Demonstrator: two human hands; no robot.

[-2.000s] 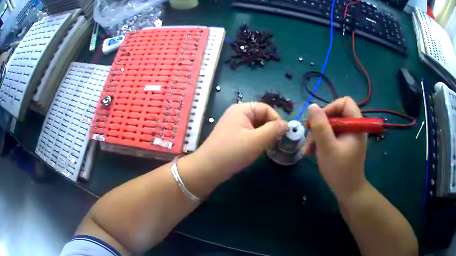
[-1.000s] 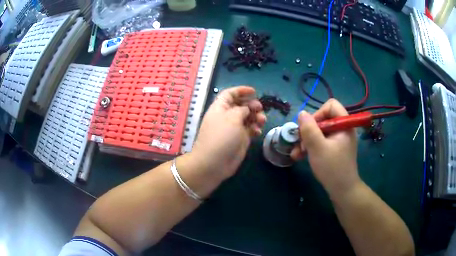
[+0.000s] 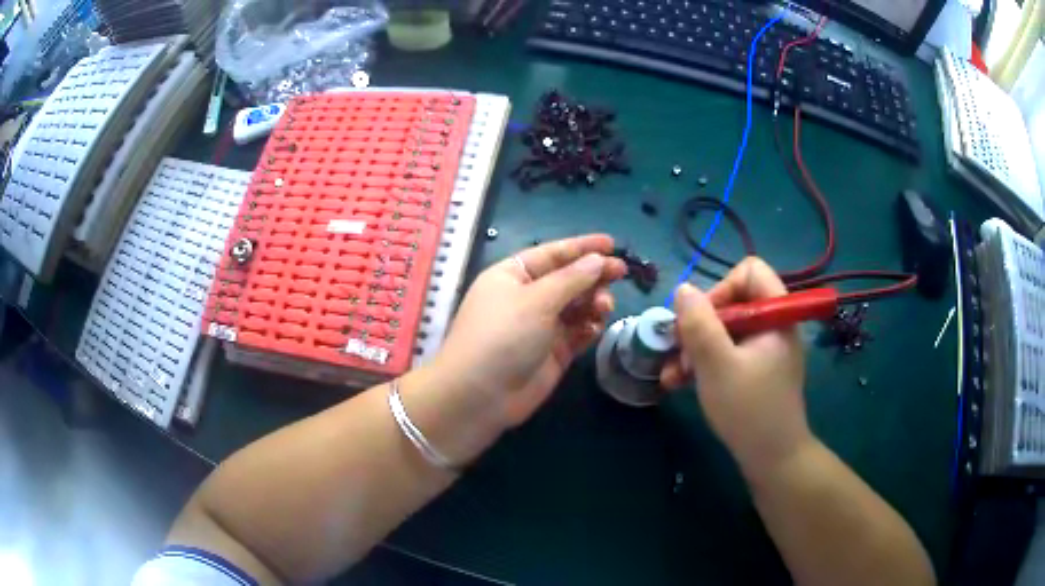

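Observation:
The silver-grey stepped test fixture [image 3: 628,369] stands upright on the dark green mat, its pale round top facing up. My right hand [image 3: 745,361] is shut on the red test probe [image 3: 779,311], whose tip is at the fixture's top, partly behind my fingers. My left hand [image 3: 521,326] is left of the fixture, with thumb and forefinger close together beside a small pile of dark components [image 3: 639,271]. The fingers partly cover that pile, and I cannot tell whether they hold a part. A larger dark pile [image 3: 567,143] lies beyond.
A red slotted tray [image 3: 332,195] with a round metal piece [image 3: 242,251] lies on white trays at left. A few dark parts [image 3: 849,329] lie right of the probe. Blue cable [image 3: 751,126], red lead [image 3: 810,183], keyboard [image 3: 733,63] and mouse [image 3: 922,243] are behind and right.
My left hand has left the fixture's top and moved left, then forward to the small dark pile. My right hand keeps the probe at the fixture, its tip now over the top.

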